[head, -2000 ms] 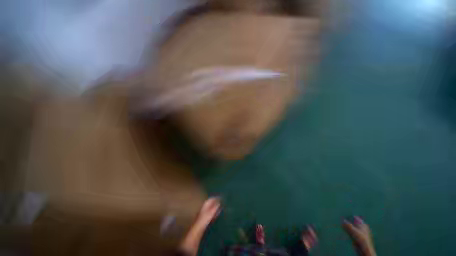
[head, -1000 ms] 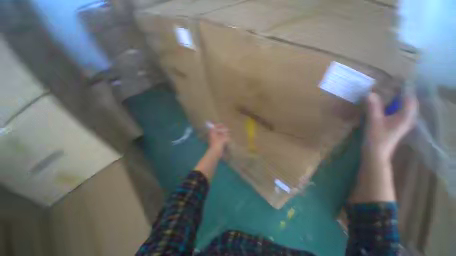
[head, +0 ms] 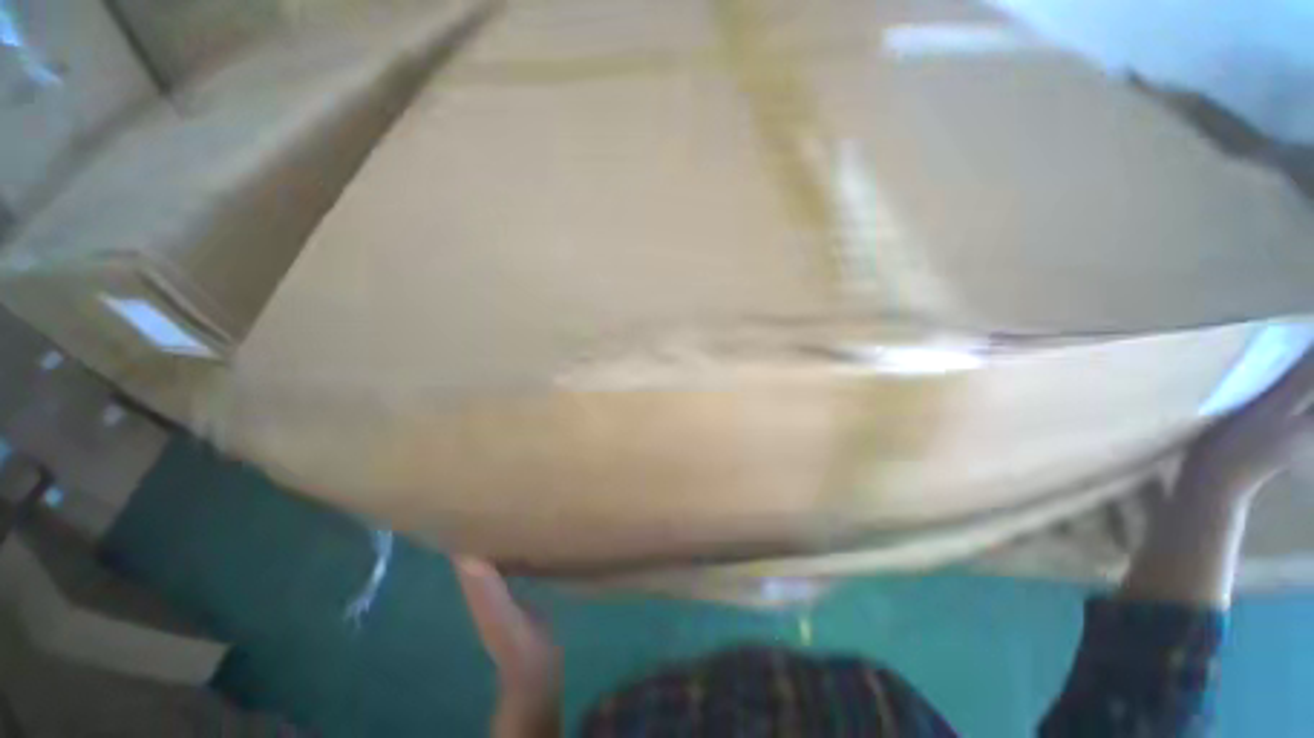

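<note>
A large brown carton (head: 577, 260) fills the view close in front of me, with tan tape strips on its faces and a pale label at its right end. My left hand (head: 516, 649) is at the carton's lower edge, left of the middle; its fingertips meet the underside. My right hand (head: 1251, 440) is against the carton's right end, cut off by the picture's edge, with its fingers partly hidden. The carton's bottom edge appears raised above the green floor. The picture is blurred.
Another carton (head: 216, 188) with a white label stands at the upper left, close to the large one. More cartons (head: 115, 642) are at the lower left. The green floor (head: 332, 620) shows below, with a white scrap (head: 378, 574) on it.
The large carton has come closer and tipped, so it now spans most of the view. My right hand has moved right and down, my left hand left and down. The blue item at my right hand no longer shows.
</note>
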